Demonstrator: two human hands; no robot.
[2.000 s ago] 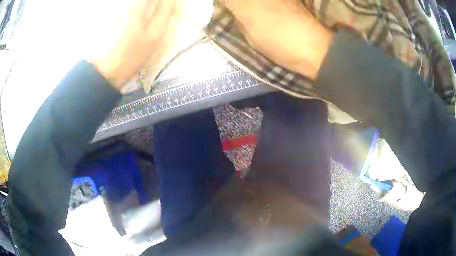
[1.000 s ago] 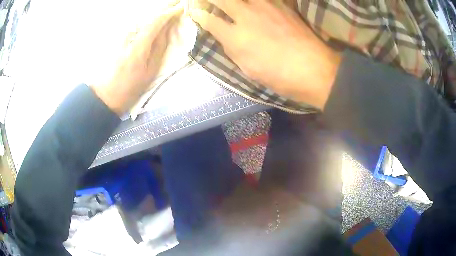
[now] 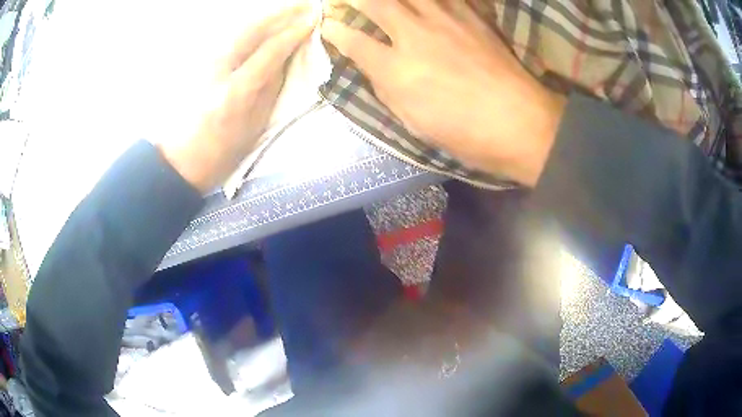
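Observation:
The plaid lining (image 3: 602,61) spreads over the table at the upper right, with a zip (image 3: 390,152) along its near edge. My right hand (image 3: 456,85) lies flat on the lining, fingers pointing to the upper left. My left hand (image 3: 240,98) lies on cream fabric (image 3: 299,85), which is washed out by glare. The fingertips of both hands are close together at the top edge, where the plaid meets the cream. A narrow strip end (image 3: 236,181) hangs toward the ruler. Whether the fingers pinch the fabric is unclear.
A ruler (image 3: 301,195) runs along the table's near edge. A blue bin with cream pieces (image 3: 154,311) is at lower left, another blue-edged bin (image 3: 625,281) at right. A cardboard box (image 3: 606,392) stands on speckled floor. My legs are under the table. Glare hides the upper left.
Since the oldest frame, the view has shifted and the hands have come closer together at the fabric join. Over the last second the hands have barely moved; the strip end lies slightly further right.

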